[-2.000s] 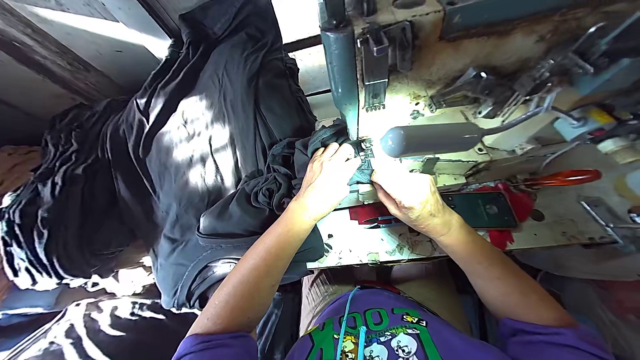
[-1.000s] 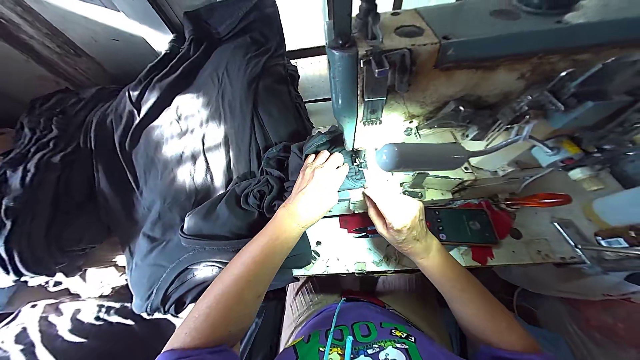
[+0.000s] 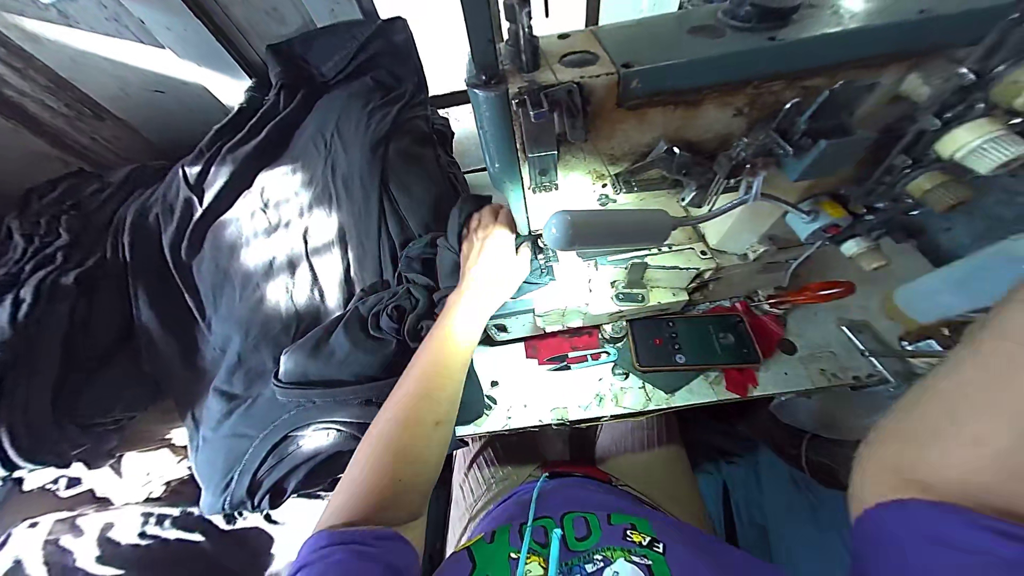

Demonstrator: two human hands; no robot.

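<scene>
My left hand [image 3: 494, 254] grips the bunched dark cloth [image 3: 416, 268] beside the needle area of an industrial sewing machine [image 3: 560, 172]. The cloth runs left into a large heap of dark garments [image 3: 272, 232]. A grey-covered work lamp [image 3: 608, 230] lights the machine bed from just right of the hand. My right hand is out of the frame; only the forearm and purple sleeve show at the right edge. Below the bed, thread snips [image 3: 590, 358] with light-blue handles lie on red cloth [image 3: 552, 344].
A phone [image 3: 694, 342] with a lit screen lies on the table [image 3: 520, 400] near its front edge. Behind it is a tool with an orange handle [image 3: 816, 293]. Thread guides and white knobs [image 3: 982, 146] stand at the right. Black-and-white patterned cloth [image 3: 136, 540] lies lower left.
My right hand has left the machine bed and moved out of view to the right, leaving the snips and phone uncovered. My left hand stays on the dark cloth.
</scene>
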